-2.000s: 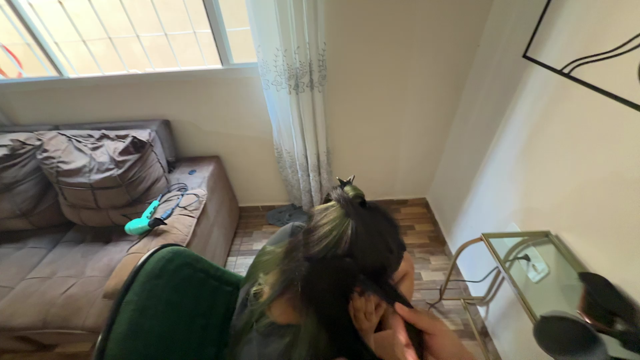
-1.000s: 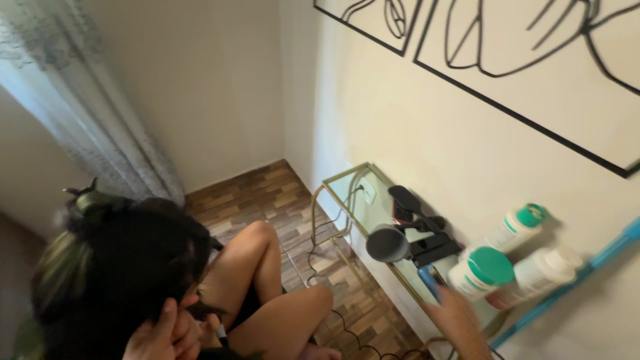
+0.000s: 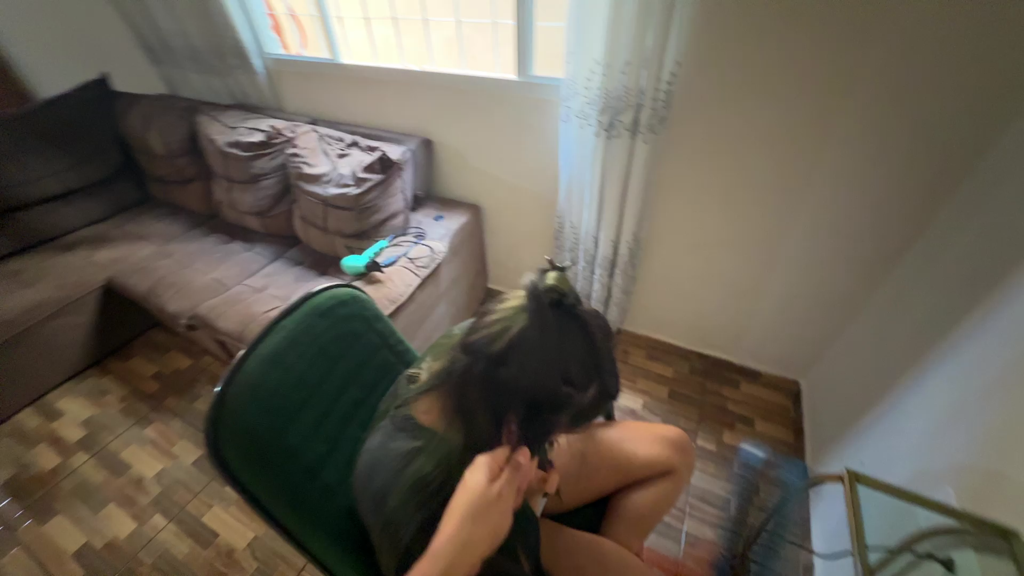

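Note:
A person sits on a green chair (image 3: 320, 416), with dark, lighter-streaked hair (image 3: 552, 360) partly pinned up by a clip (image 3: 554, 268). My left hand (image 3: 484, 500) pinches a lock of this hair low beside the head, its fingers closed. Other fingers (image 3: 546, 482) just beyond it appear to be the seated person's. A blurred blue object (image 3: 756, 504) stands out at the lower right, near a dark cord; its kind cannot be made out. I cannot make out my right hand, and whether it touches the blue object is hidden.
A glass-topped table with a metal frame (image 3: 920, 500) stands at the lower right by the wall. On the brown sofa (image 3: 264, 272) lies a turquoise hair dryer (image 3: 366, 260) with its cord. A curtain (image 3: 608, 160) hangs behind the seated person, over the tiled floor (image 3: 88, 456).
The view has swung back left from the table. My right hand, seen at a blue object over the table a second ago, is no longer visible. My left hand remains at the hair.

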